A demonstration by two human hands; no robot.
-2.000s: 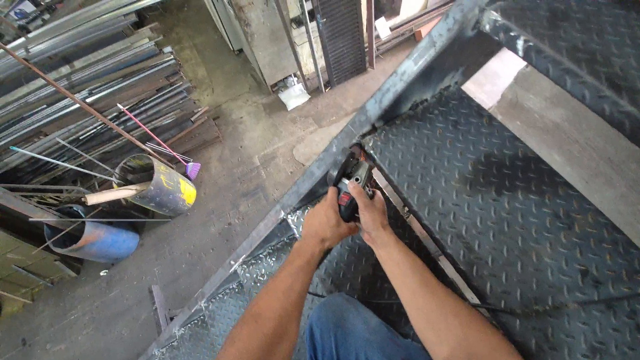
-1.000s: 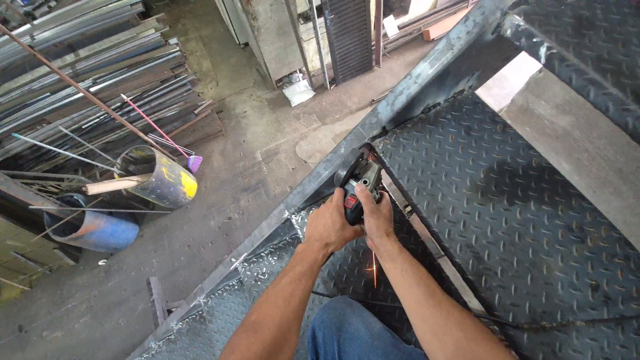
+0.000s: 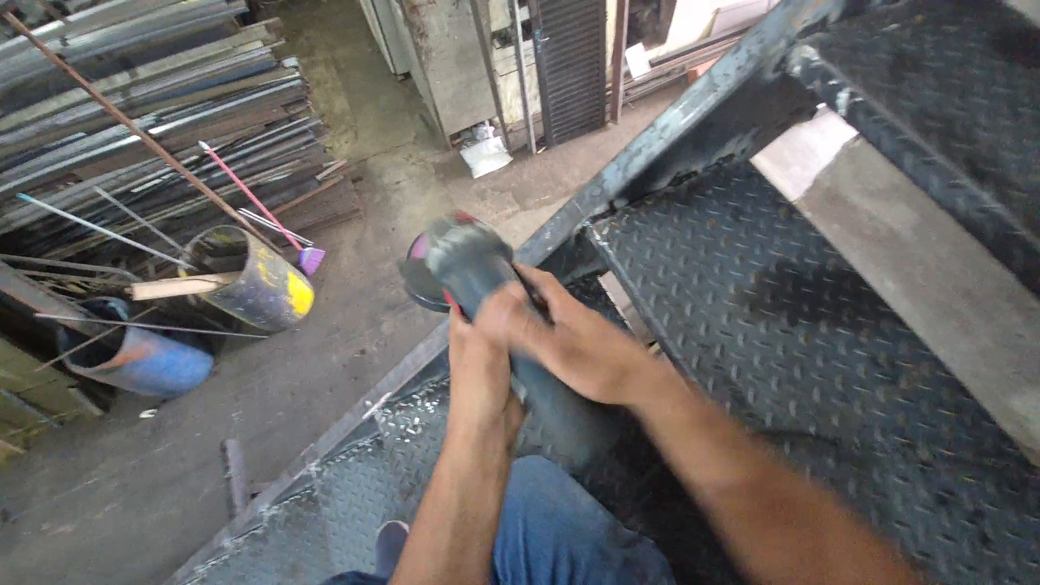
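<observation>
Both my hands hold an angle grinder (image 3: 479, 264), blurred by motion, above the steel side stringer (image 3: 561, 223) of a staircase. My left hand (image 3: 479, 366) is closed on it low on the left, near the disc guard. My right hand (image 3: 569, 341) wraps the body from the right, its fingers blurred. The grinder's head and disc point up and to the left, apart from the metal. To the right lies a diamond-plate step (image 3: 772, 309), with a narrow gap along its left edge. Which part of the grinder my left fingers grip is hidden.
A grey flat plate (image 3: 910, 244) spans behind the step below a higher tread (image 3: 959, 106). Down on the floor at the left stand a yellow-marked drum (image 3: 260, 280) and a blue drum (image 3: 162, 361) holding rods, beside stacked metal bars (image 3: 162, 106). My knee (image 3: 561, 528) is close below my hands.
The grinder has come up off the corner between step and stringer, turned so its head points up and left. Both hands have moved with it. Sparks seen a second ago no longer show.
</observation>
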